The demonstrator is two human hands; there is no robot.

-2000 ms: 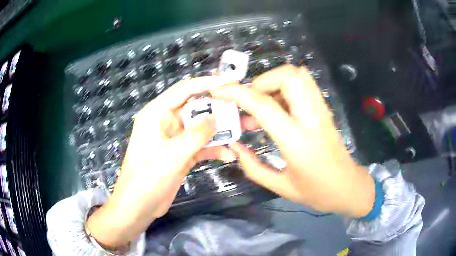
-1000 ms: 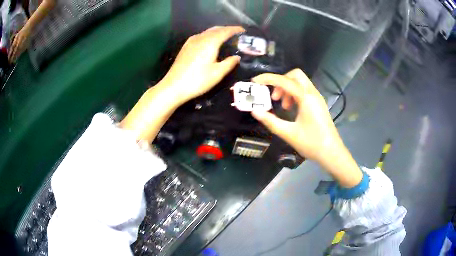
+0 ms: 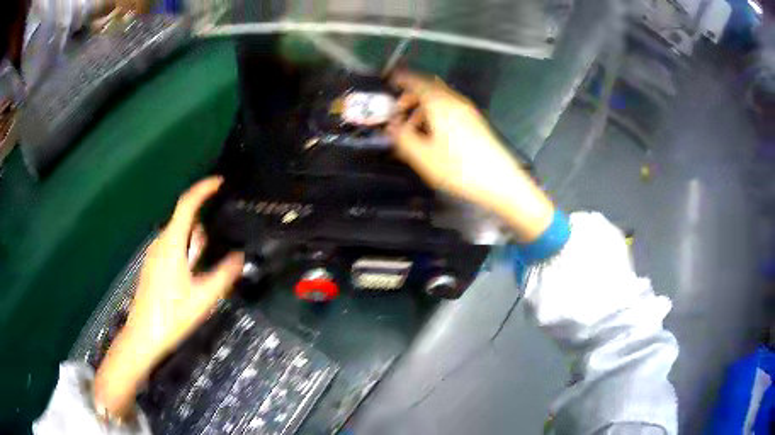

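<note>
A white housing (image 3: 367, 108) lies in the holder at the top of the dark fixture (image 3: 331, 174), blurred. My right hand (image 3: 450, 140) has its fingertips on the housing's right edge. My left hand (image 3: 166, 285) is at the fixture's left front, thumb and forefinger spread around a small pale thing (image 3: 196, 245), which looks like the edge of another white housing held in the palm. Most of it is hidden. The left thumb tip is beside a round silver button (image 3: 249, 268).
On the fixture's front are a red button (image 3: 317, 286), a small display panel (image 3: 381, 273) and a silver knob (image 3: 441, 284). A clear tray of dark parts (image 3: 255, 374) lies at the lower left. Another tray (image 3: 93, 85) is at the upper left. A pale bar crosses behind the fixture.
My right hand has moved up and left from in front of the fixture to its holder with its housing. My left hand has left the holder and come down to the left front.
</note>
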